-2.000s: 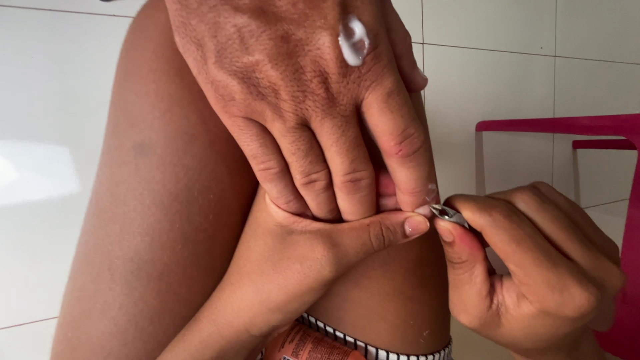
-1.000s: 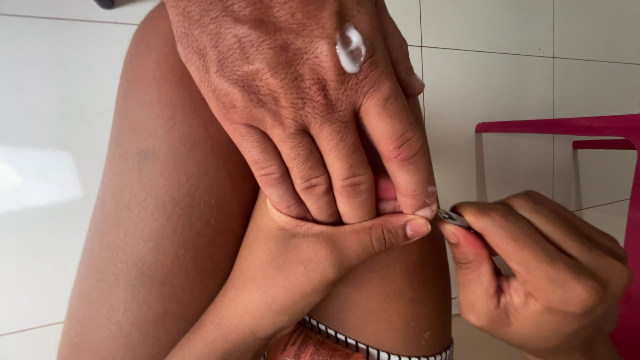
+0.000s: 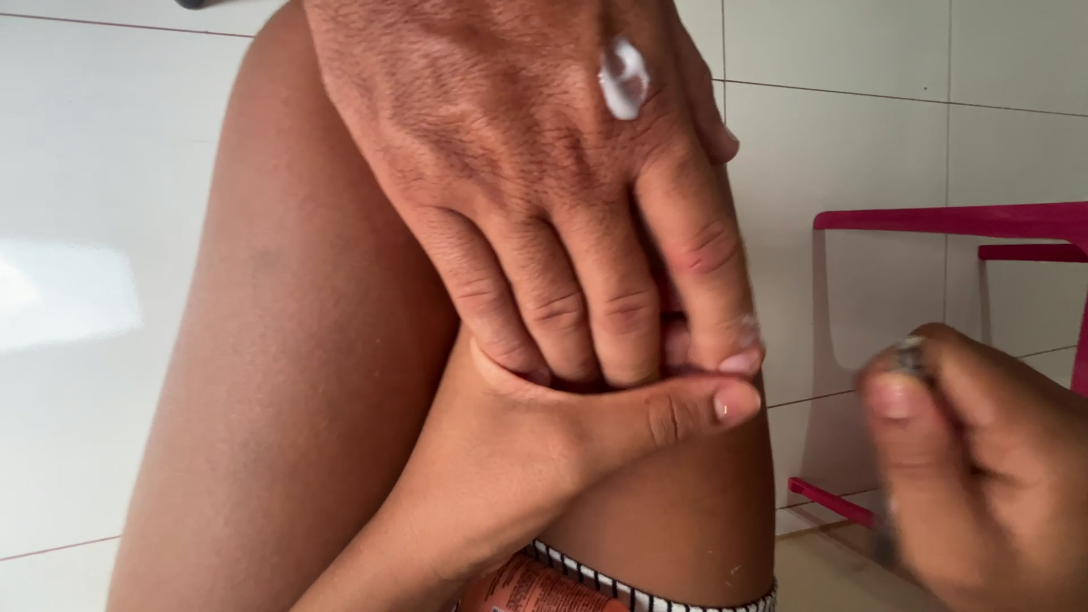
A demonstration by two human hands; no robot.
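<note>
My left hand [image 3: 552, 425] lies on my thigh and holds the index finger of another person's hand [image 3: 510, 153], its thumb along the fingertips. A blob of white cream [image 3: 625, 78] sits on the back of that person's hand, and whitish bits show near the index fingernail. To the right, apart from the finger, my right hand [image 3: 977, 459] is blurred and closed around a small metal nipper [image 3: 909, 355]; only its tip shows clearly between thumb and index finger.
My bare legs [image 3: 297, 323] are below the hands. An orange packet [image 3: 535, 591] with writing rests by the striped cloth hem [image 3: 620, 586]. A magenta plastic stool [image 3: 943, 221] stands at the right on the tiled floor [image 3: 85, 442].
My right hand has moved right, away from the other person's index fingertip, with the nipper still in it. My left hand and the other person's hand have stayed nearly in place.
</note>
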